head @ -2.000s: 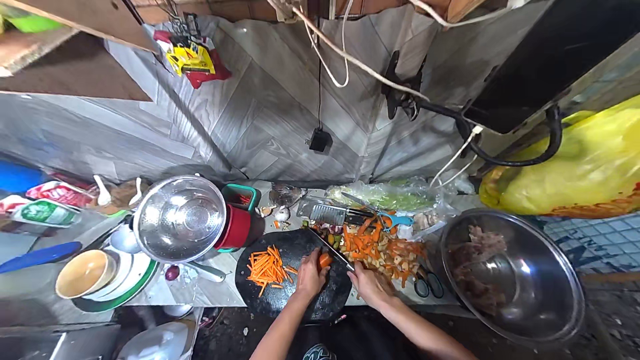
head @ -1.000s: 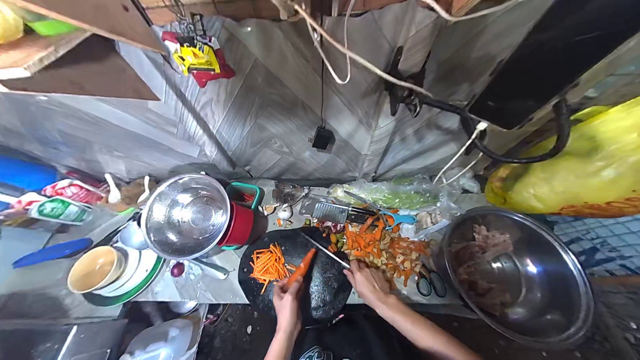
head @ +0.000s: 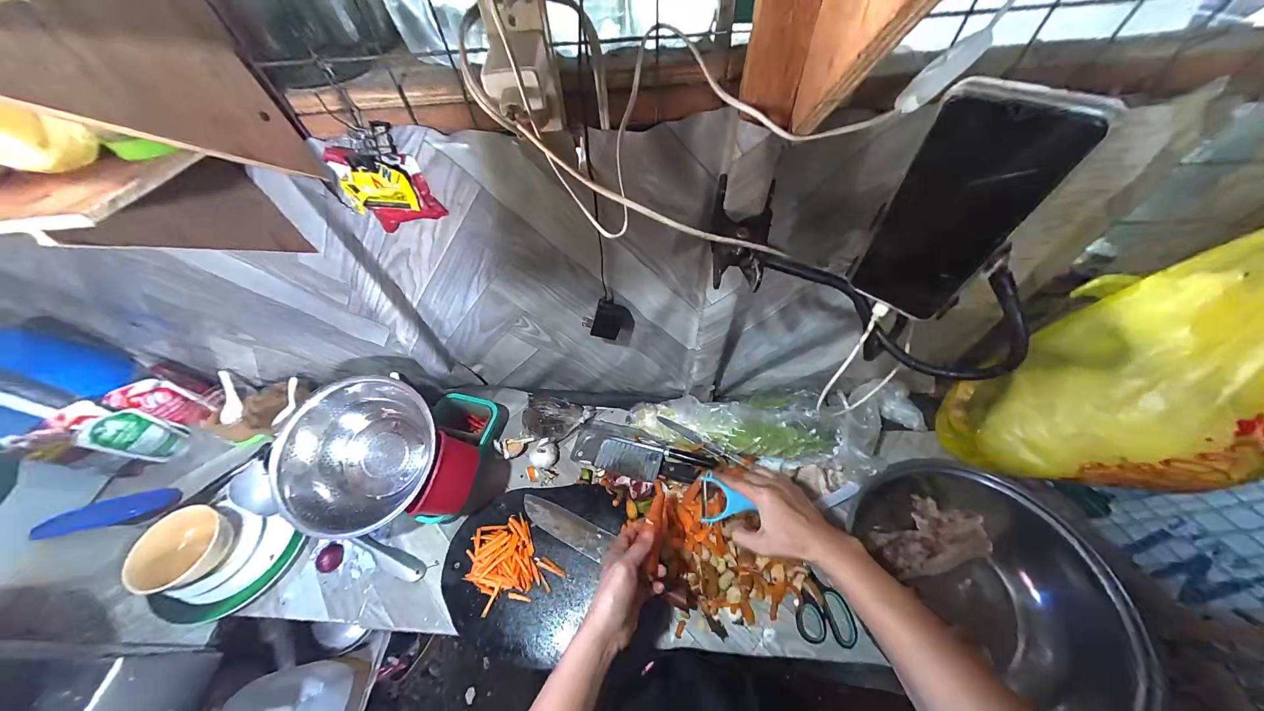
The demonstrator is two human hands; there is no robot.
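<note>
My left hand (head: 627, 578) holds a carrot (head: 656, 523) upright over the right edge of a round black cutting board (head: 494, 632). At the pile of peelings, my right hand (head: 780, 513) has its fingers on a light blue peeler (head: 729, 500). A knife (head: 568, 526) lies flat on the board, its handle end hidden near my left hand. Left of the blade is a heap of carrot sticks (head: 502, 558). Carrot and other vegetable peelings (head: 726, 573) spread beneath and between both hands. Behind them lies a metal grater (head: 630, 459).
A large steel bowl with meat (head: 1007, 632) stands at the right, near black-handled scissors (head: 828, 617). A metal colander (head: 353, 456), stacked bowls and plates (head: 178, 549) are at the left. Bagged greens (head: 750, 425) lie at the back. A phone (head: 978, 197) hangs on a clamp arm above.
The knife, in my right hand before, now lies on the board. My right hand has moved to the blue peeler. My left hand has moved right with the carrot.
</note>
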